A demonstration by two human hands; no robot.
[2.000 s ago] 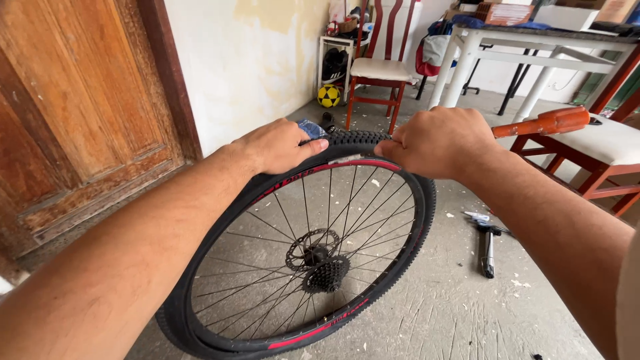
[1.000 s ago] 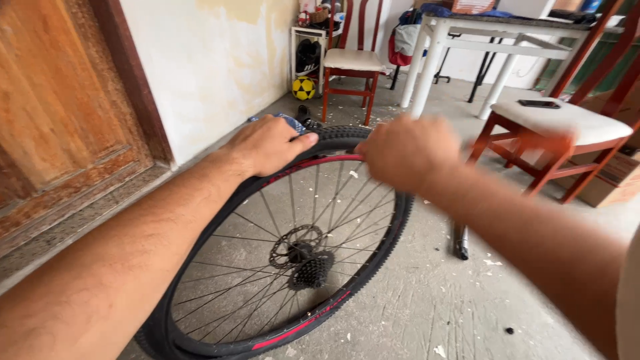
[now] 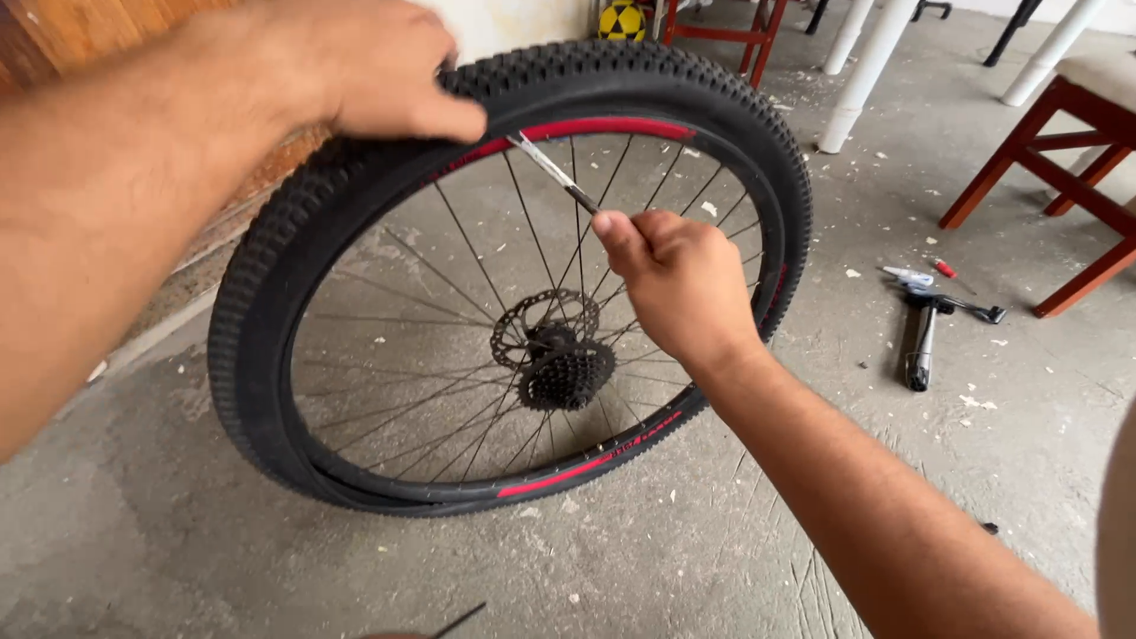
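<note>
A bicycle wheel with a black knobby tire (image 3: 621,84) and a rim with red markings stands tilted on the floor. My left hand (image 3: 382,75) lies over the tire at its upper left, thumb along the sidewall; its hidden fingers leave the grip unclear. A thin metal tool (image 3: 552,169) with a whitish, paint-marked end is in the fist of my right hand (image 3: 683,284), its tip at the rim's upper edge near my left thumb. The brake disc (image 3: 543,328) and the cassette (image 3: 568,374) show at the hub. Part of the bead sits off the rim at the lower left.
A small hand pump (image 3: 923,346), a white tube (image 3: 907,275) and a small red-handled tool (image 3: 945,268) lie on the concrete floor at right. Beyond are white table legs (image 3: 865,71), a red wooden chair (image 3: 1047,142) and a yellow and black ball (image 3: 621,19).
My right hand has moved from the tire's top to in front of the spokes, with the tool at the rim. The orange handle seen by it earlier is out of sight. The view is lower and closer.
</note>
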